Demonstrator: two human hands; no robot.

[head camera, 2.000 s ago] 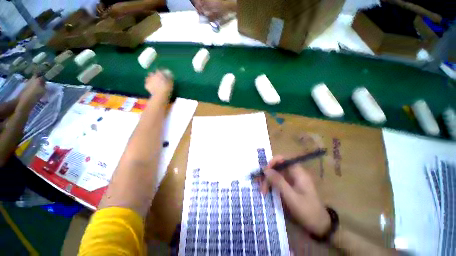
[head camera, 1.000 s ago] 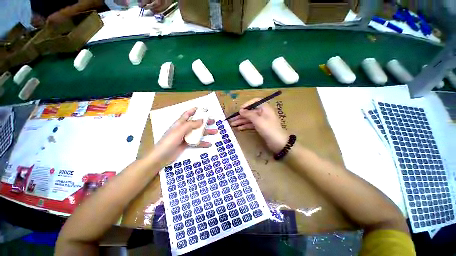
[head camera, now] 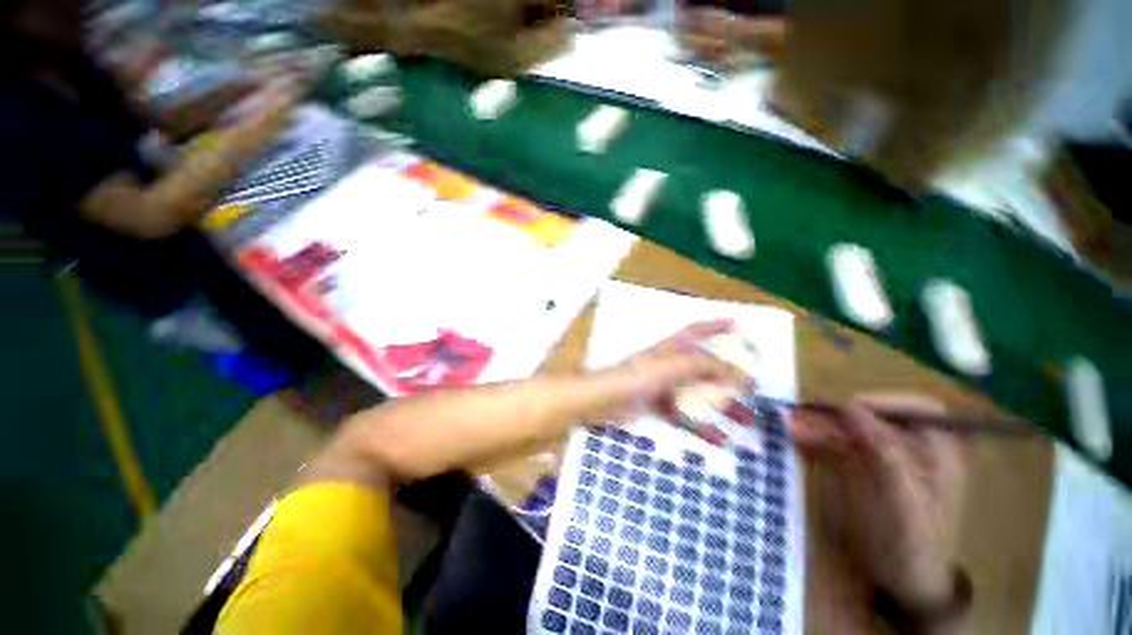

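My left hand (head camera: 695, 378) is over the upper part of the sticker sheet (head camera: 658, 533), its fingers around a white plastic housing (head camera: 710, 399), partly hidden and blurred. My right hand (head camera: 900, 478) is just right of the sheet and holds the dark tweezers (head camera: 919, 419). Their tips point left, close to the housing; blur hides whether they touch it or hold a sticker. The sheet has rows of dark squares in its lower part and a bare white upper part.
The green conveyor belt (head camera: 795, 205) crosses beyond the sheet, carrying several white housings. Brown cardboard (head camera: 993, 521) lies under the sheet. A red-and-white printed poster (head camera: 435, 273) is at left. Another person's arm (head camera: 161, 205) is at far left. A blurred cardboard box (head camera: 919, 75) stands across the belt.
The view has swung left and blurred. My left hand, which reached to the belt two seconds ago, stays over the sheet with the housing. My right hand still holds the tweezers beside it.
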